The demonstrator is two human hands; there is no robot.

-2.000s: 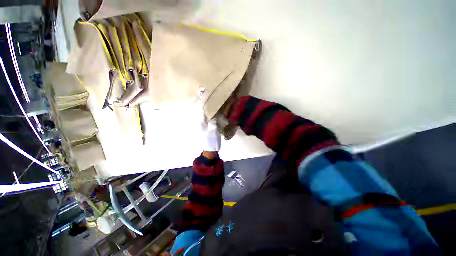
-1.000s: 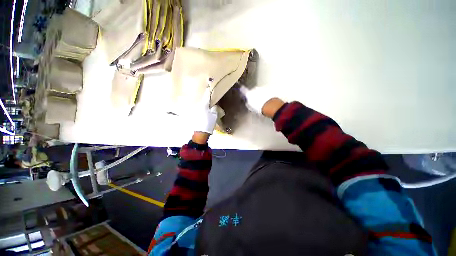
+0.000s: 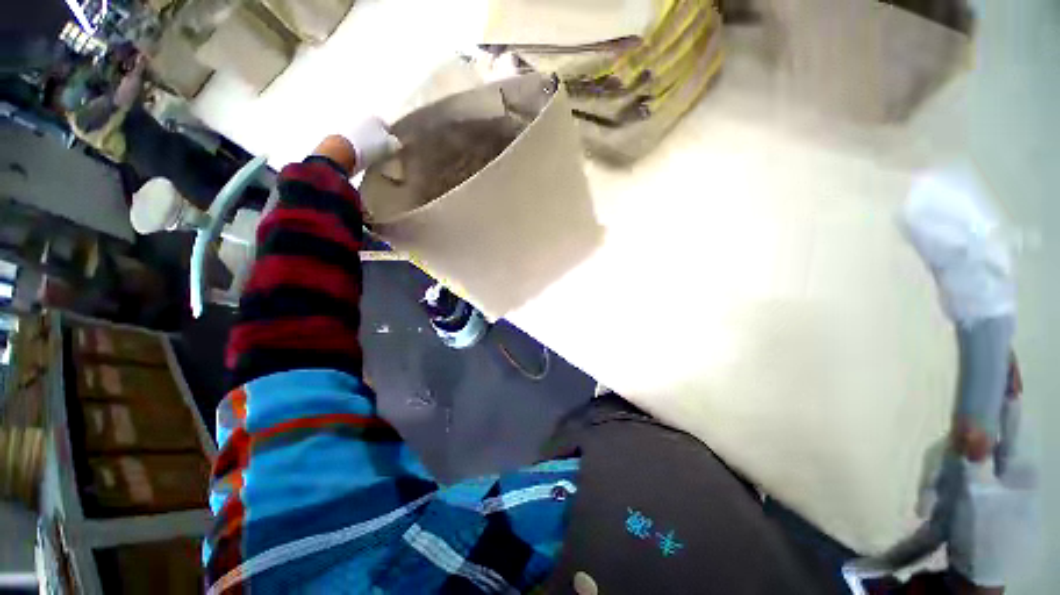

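Note:
A beige bag body (image 3: 523, 233) stands at the table's near edge, its wide mouth open and its grey-brown inner face (image 3: 448, 157) showing. My gloved left hand (image 3: 372, 142) holds its rim at the far left; some fingertips are hidden. My gloved right hand (image 3: 988, 488), at the far right and blurred, grips the grey-blue handle of the steamer head (image 3: 959, 250). The steamer's white cloth-covered end is over the table, well apart from the bag.
Bag bodies with yellow edges (image 3: 668, 76) lie stacked behind the bag. A darker taupe piece (image 3: 866, 58) lies at the top right. Standing bags (image 3: 244, 47) are at the far left. The steamer stand (image 3: 207, 238), a dark-and-white object (image 3: 456, 320) and a box-filled rack (image 3: 128, 424) are beyond the table edge.
The bag has been turned and stands with its mouth wide open. My left hand has moved to its far-left rim. My right hand has left the bag and now holds the steamer. The view has shifted.

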